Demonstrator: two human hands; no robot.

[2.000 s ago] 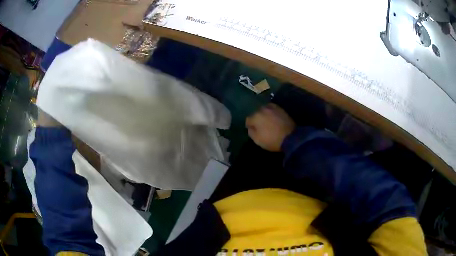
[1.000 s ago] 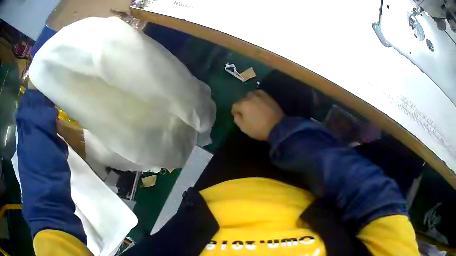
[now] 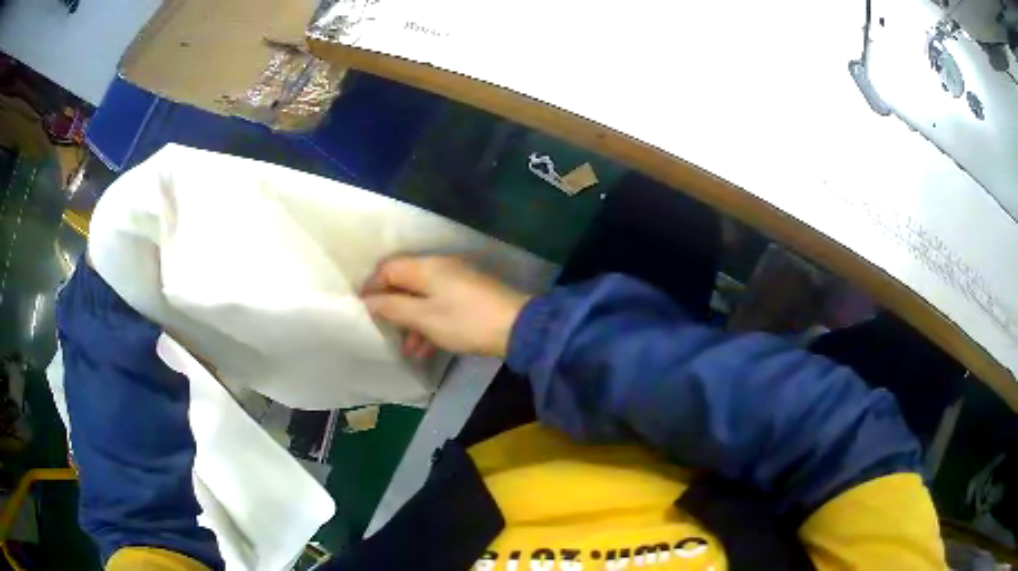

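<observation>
A large white fabric piece [image 3: 257, 279] hangs in folds at the left, over my left forearm's end. My left hand is hidden under or behind this cloth; only the blue sleeve shows. My right hand [image 3: 435, 307] is at the cloth's right part, with thumb and fingers bent against it; the fingers are slightly blurred and seem to pinch the cloth. Another white cloth piece [image 3: 251, 480] hangs lower, beside my left sleeve.
The white sewing table [image 3: 625, 78] with its wooden edge curves across the top and right, with the machine bed [image 3: 949, 89] at top right. Brown cardboard [image 3: 212, 56] and a blue bin [image 3: 123, 123] are at upper left. Paper scraps [image 3: 579, 178] lie on the green floor.
My right hand has moved left from beside the cloth onto it, and its fingers have opened from a fist. The cloth has dropped lower and flatter, uncovering the cardboard and blue bin.
</observation>
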